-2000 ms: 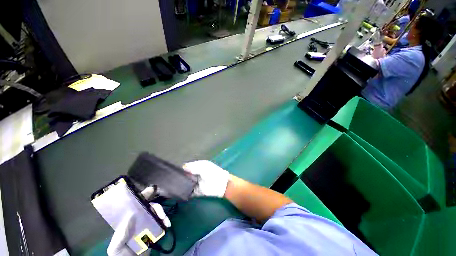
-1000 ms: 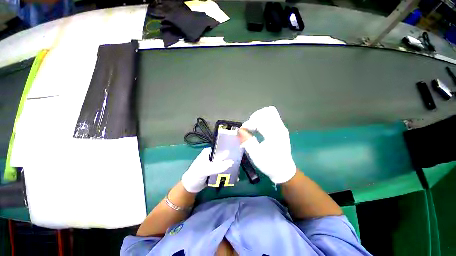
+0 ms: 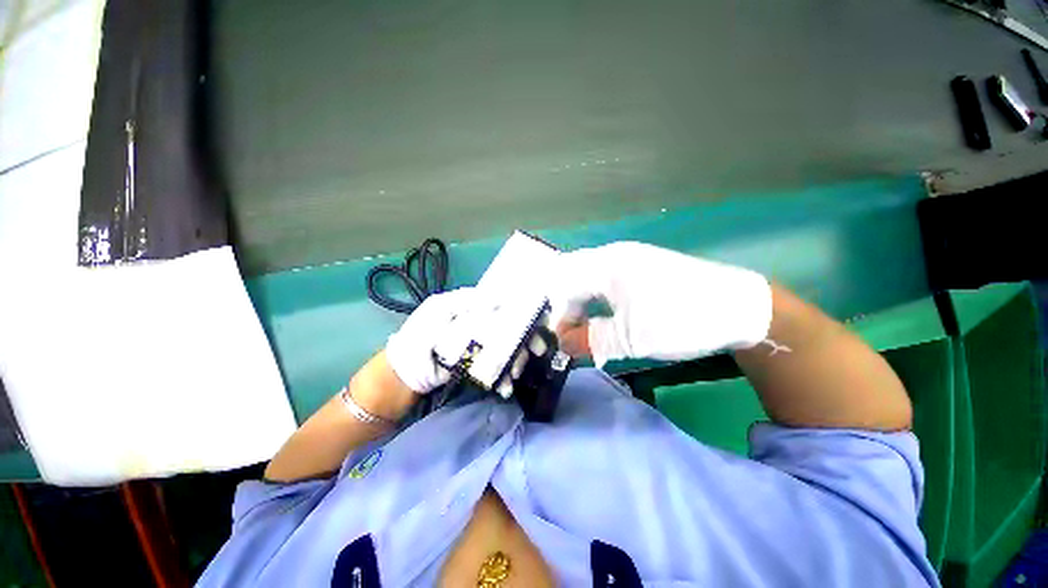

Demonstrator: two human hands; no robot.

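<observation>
The silvery-white adapter inner unit (image 3: 514, 276) is held tilted close in front of my chest, over the bench's teal front edge. My left hand (image 3: 440, 341), in a white glove, grips its lower left side. My right hand (image 3: 655, 304), gloved with bare fingertips showing, is at its right side; the fingers curl in beside the unit. A black case (image 3: 544, 388) shows under the unit, at my fingers; which hand holds it is partly hidden. The coiled black output cord (image 3: 413, 277) lies on the teal edge, left of the unit.
White paper (image 3: 138, 368) and a shiny black plastic sheet (image 3: 155, 149) lie at the left. The dark green belt (image 3: 552, 115) runs across the back. A black case part (image 3: 970, 113) and a silvery unit (image 3: 1009, 101) lie far right. A green bin (image 3: 1000, 402) stands at the lower right.
The inner unit has tilted to the right and come nearer my chest. It has left the black case it lay over. The view has moved down and closer to the bench edge.
</observation>
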